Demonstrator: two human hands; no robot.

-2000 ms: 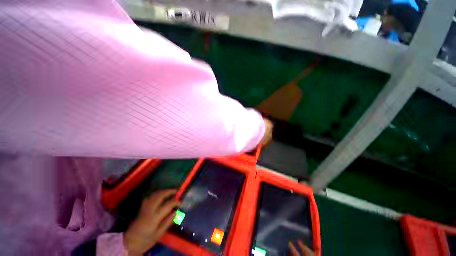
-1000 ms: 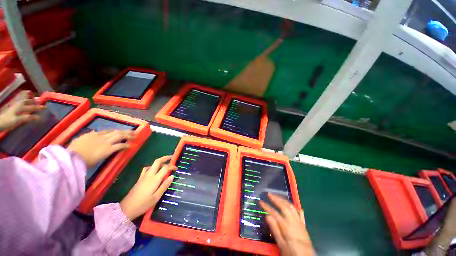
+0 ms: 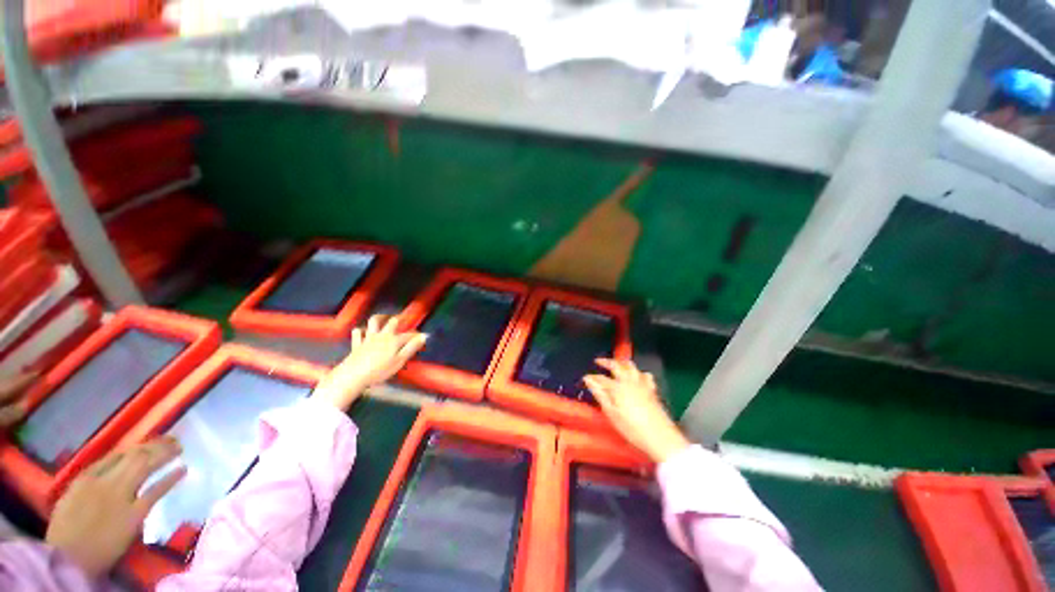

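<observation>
My left hand [image 3: 380,356] is open, fingers spread at the left edge of a red-framed tablet [image 3: 469,327] on the raised ledge. My right hand [image 3: 628,399] is open, its fingertips at the lower right of the adjoining framed tablet [image 3: 567,347]. Both ledge screens are dark with faint marks. Nearer me, two more framed tablets lie side by side, the left one [image 3: 449,509] with a dark screen and faint green marks, the right one [image 3: 619,532] dark and partly hidden by my right sleeve. Both nearer tablets are cut off by the lower edge.
Another framed tablet [image 3: 321,281] lies on the ledge at left. A neighbour's hand [image 3: 110,497] is at a bright-screened tablet [image 3: 226,434], beside a grey-screened one [image 3: 104,387]. Red trays [image 3: 150,220] are stacked far left. A grey post [image 3: 798,254] and red tray [image 3: 966,526] are at right.
My hands have moved from the nearer tablets up to the ledge pair. The text lists seen on both pairs a second ago now show only as dark screens with faint marks.
</observation>
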